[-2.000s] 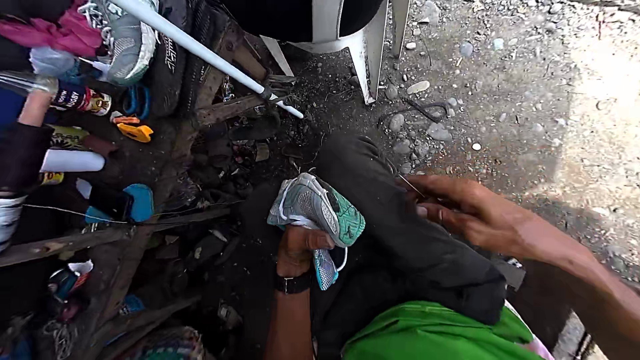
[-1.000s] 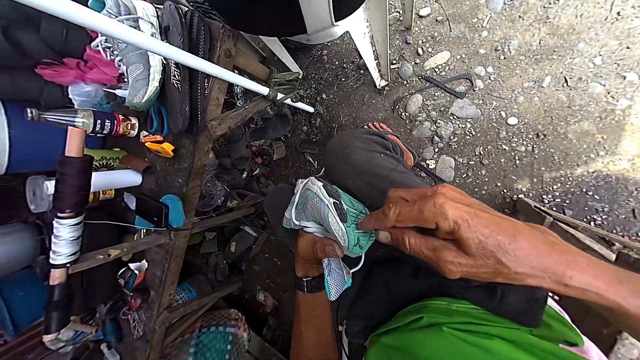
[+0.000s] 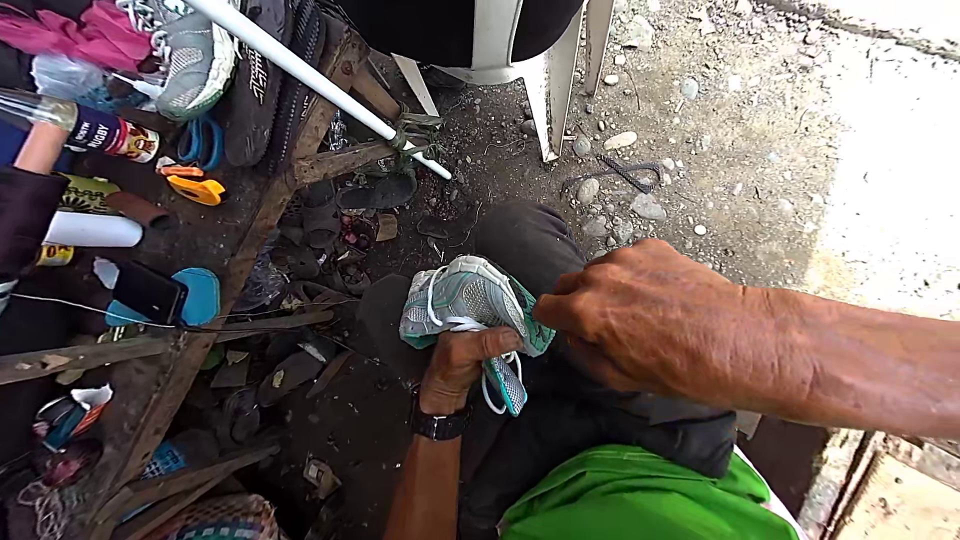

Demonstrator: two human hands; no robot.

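Observation:
A grey and teal sports shoe (image 3: 469, 296) with white laces is held above my lap, its sole edge facing up and away. My left hand (image 3: 465, 364), with a black watch on the wrist, grips the shoe from below, thumb across its upper. My right hand (image 3: 637, 322) is at the shoe's right end, fingers bent and pinched together near the teal edge; whether they hold something small there is hidden. The shoe's tongue (image 3: 508, 386) hangs down beside my left thumb. A thin white thread (image 3: 97, 306) runs across the left side toward the shoe.
A wooden bench (image 3: 262, 225) at left bears another grey sports shoe (image 3: 196, 60), black soles (image 3: 262, 82), a labelled bottle (image 3: 112, 135), a yellow-handled tool (image 3: 196, 190) and a phone (image 3: 150, 292). A white pole (image 3: 322, 86) slants across it. A white plastic chair (image 3: 551, 97) stands ahead on stony ground.
My right hand was apart from the shoe two seconds ago, to its right; it then came to the shoe's teal end and is still close there. My left hand has kept its hold.

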